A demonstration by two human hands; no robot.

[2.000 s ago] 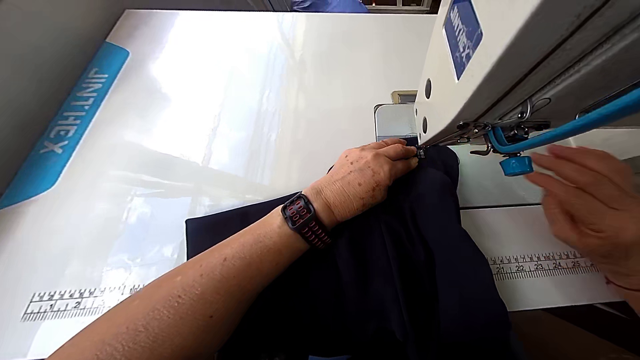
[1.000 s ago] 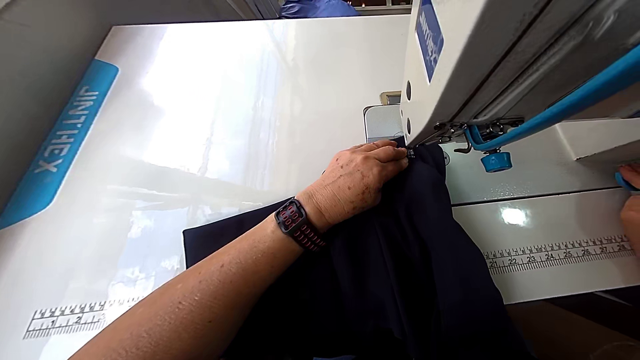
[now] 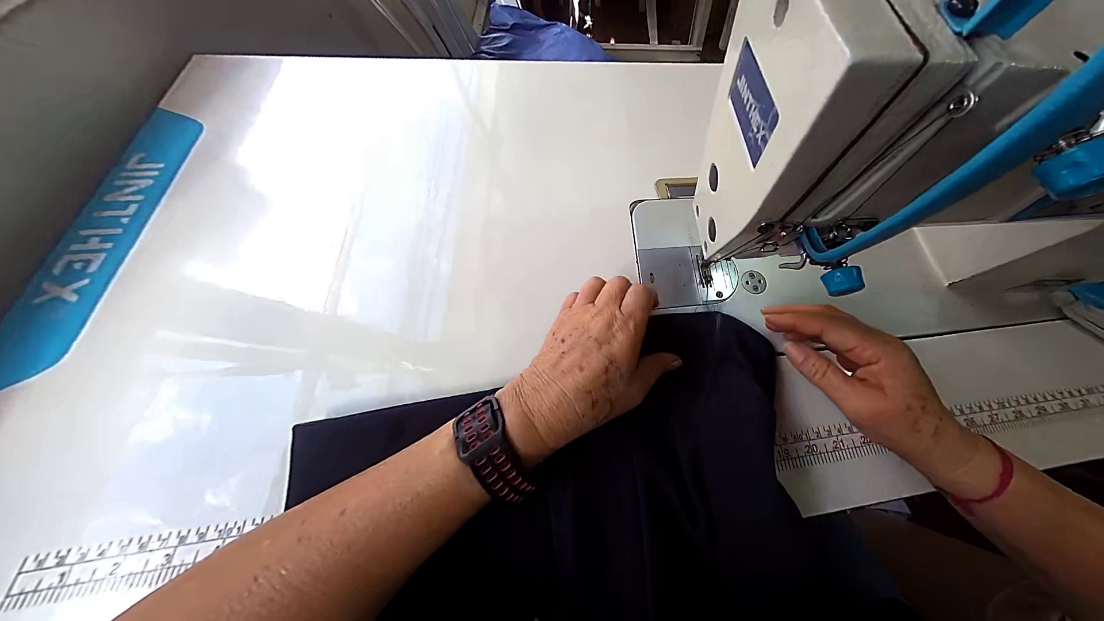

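Dark navy fabric [image 3: 690,448] lies over the front of the sewing machine table and hangs past its edge. My left hand [image 3: 595,358] rests on the fabric near its upper edge, fingertips bent down and thumb spread; whether it pinches the cloth cannot be told. My right hand [image 3: 862,371] is just right of the fabric, thumb and fingers apart, holding nothing. Beyond the fabric's edge, the presser foot [image 3: 705,274] of the industrial sewing machine [image 3: 802,112] stands over the bare needle plate [image 3: 677,280].
A blue bar [image 3: 975,164] with a blue knob [image 3: 843,279] runs along the machine head. Printed ruler scales [image 3: 112,565] mark the white table [image 3: 388,216] near its front edge. A blue plastic bag [image 3: 535,34] is behind the table.
The fabric's edge and my left hand have come away from the presser foot, towards me. My right hand, at the far right edge one second ago, is now beside the fabric.
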